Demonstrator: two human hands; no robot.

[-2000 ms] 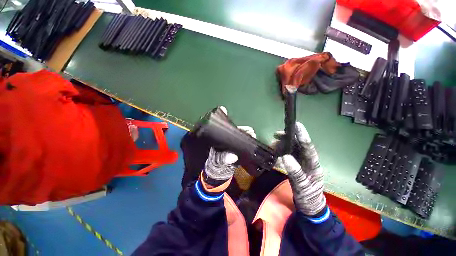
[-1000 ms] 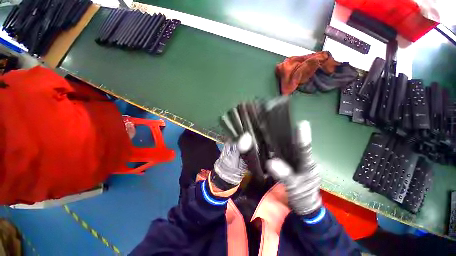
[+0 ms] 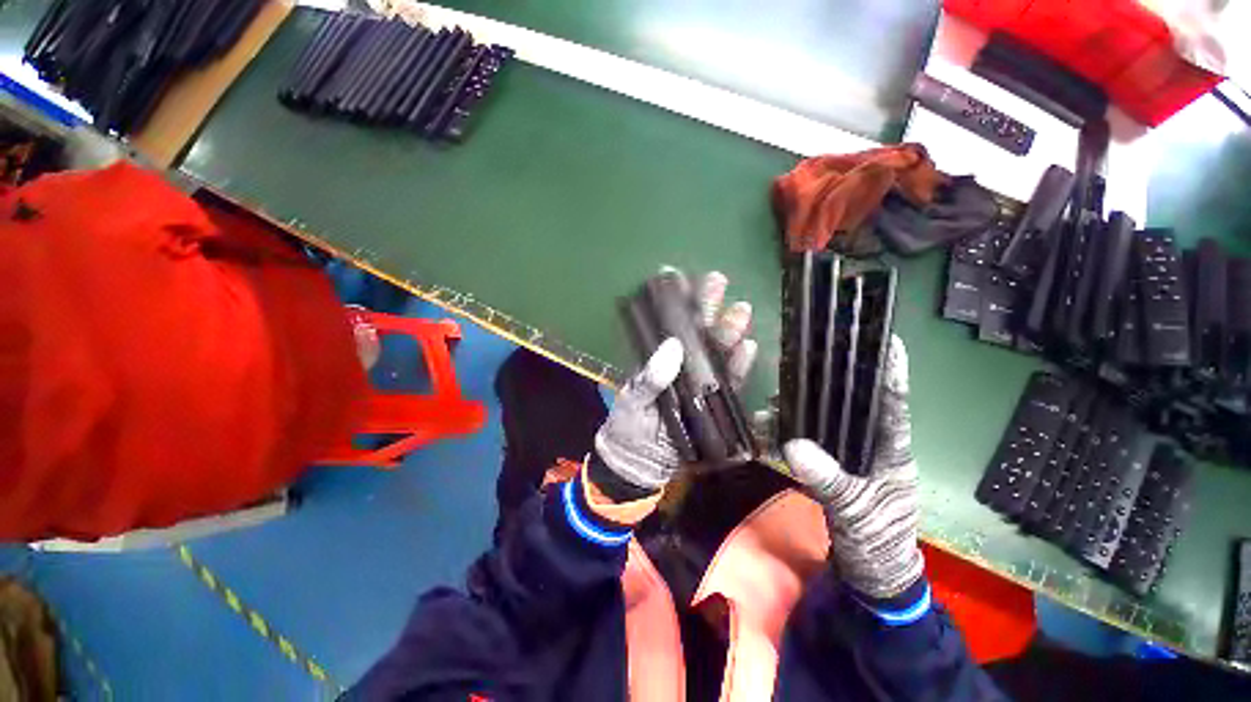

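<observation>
My left hand (image 3: pixel 642 428), in a grey-white knitted glove, holds a small batch of black remotes (image 3: pixel 683 359), blurred, with its fingers spread behind them. My right hand (image 3: pixel 867 510), in the same kind of glove, holds another batch of remotes (image 3: pixel 837 359) upright, side by side, with pale lines between them. The two batches are apart, above the bench's front edge. The lower ends of the left batch are partly hidden by my left thumb and palm.
A brown rag (image 3: pixel 853 192) and dark cloth (image 3: pixel 933 220) lie behind my right hand. A remote row (image 3: pixel 391 76) is back left. A remote pile (image 3: pixel 1098 295) and neater group (image 3: pixel 1091 473) lie right. A red bin (image 3: pixel 1098 55) is far right. A person in red (image 3: pixel 165 370) sits left.
The remotes, bunched between my hands one second ago, are now in two separate batches. My right hand has moved slightly right and its batch shows narrow edges. My left hand's batch tilts left.
</observation>
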